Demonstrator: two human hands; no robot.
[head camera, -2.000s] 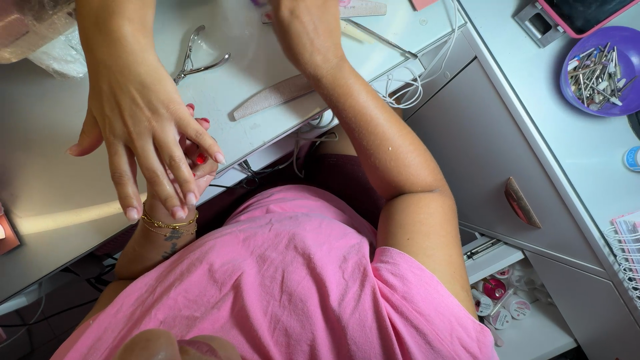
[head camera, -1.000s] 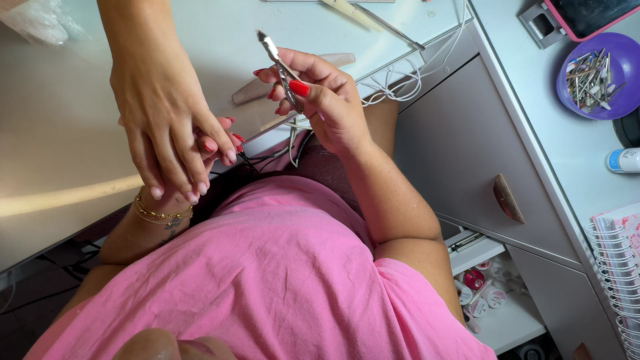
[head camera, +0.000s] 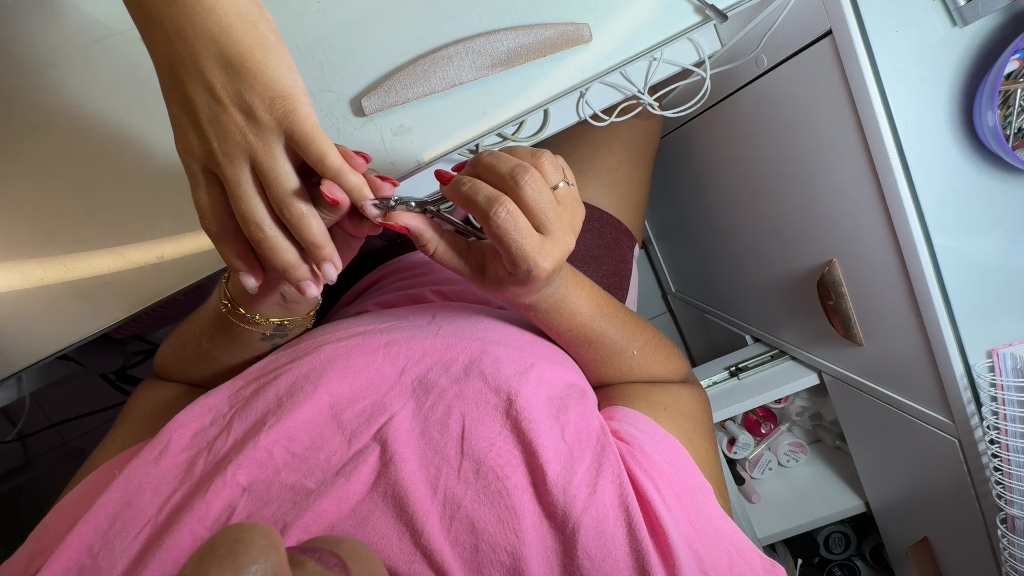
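Observation:
My right hand (head camera: 512, 220), with red nails and a ring, grips a pair of metal cuticle nippers (head camera: 424, 206). The jaws touch the tip of one finger of another person's hand (head camera: 256, 168), beside its nail. That hand reaches in from the top left, palm down, fingers spread. My left hand (head camera: 352, 212), red-nailed and with gold bracelets (head camera: 268, 320) at the wrist, lies beneath it and holds the finger being touched; much of my left palm is hidden. A curved nail file (head camera: 476, 66) lies on the white table behind.
White cables (head camera: 648, 88) hang coiled at the table's edge. To the right stand grey drawers (head camera: 768, 224) with a metal handle, and an open compartment of small pots (head camera: 760, 448). A purple bowl (head camera: 990, 108) of metal bits and a spiral notebook (head camera: 1000, 448) lie at far right.
My right hand was raised with the nippers one second ago; now it has come left to the other person's finger. Two seconds ago the nippers lay on the table. The view is closer.

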